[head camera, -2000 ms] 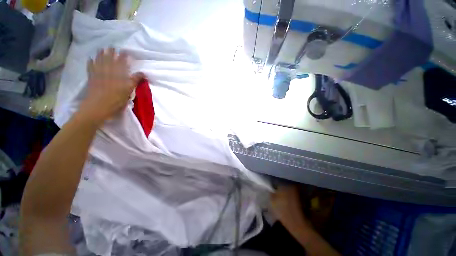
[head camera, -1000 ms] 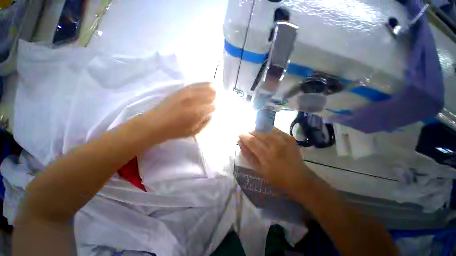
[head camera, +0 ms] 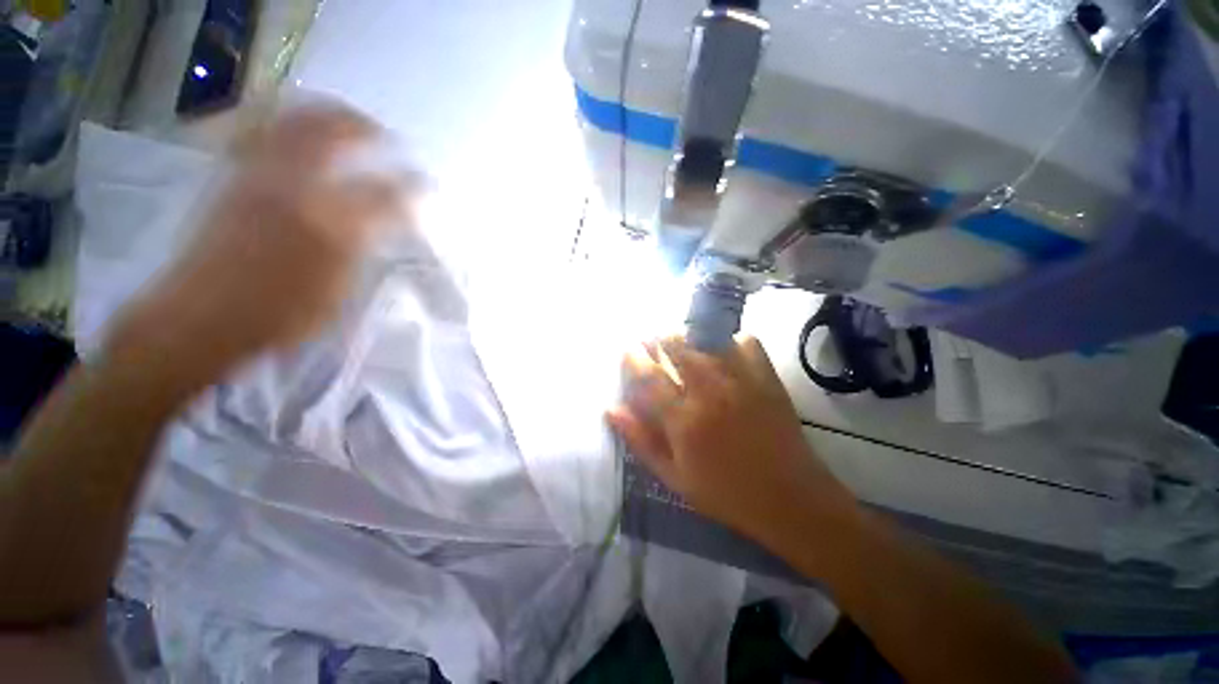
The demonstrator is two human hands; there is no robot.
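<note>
The white garment piece (head camera: 388, 441) lies bunched on the table left of the needle and hangs over the front edge. The sewing machine (head camera: 856, 120) stands at the upper right; its needle area is lost in glare. My right hand (head camera: 702, 414) lies just in front of the grey-blue cylinder fitting (head camera: 718, 310), fingers bent at the right edge of the cloth; what is under its fingertips is washed out. My left hand (head camera: 301, 221) is blurred above the garment's upper left part; whether it holds cloth cannot be told.
Scissors (head camera: 869, 350) with black handles lie behind my right hand, beside white strips (head camera: 992, 385). Purple cloth (head camera: 1136, 227) hangs over the machine's right. A dark phone (head camera: 217, 54) lies at the far left. A grey ruler strip (head camera: 668, 515) runs along the front edge.
My left hand has moved away from the needle area, left and up. My right hand has stayed by the needle. The red patch no longer shows.
</note>
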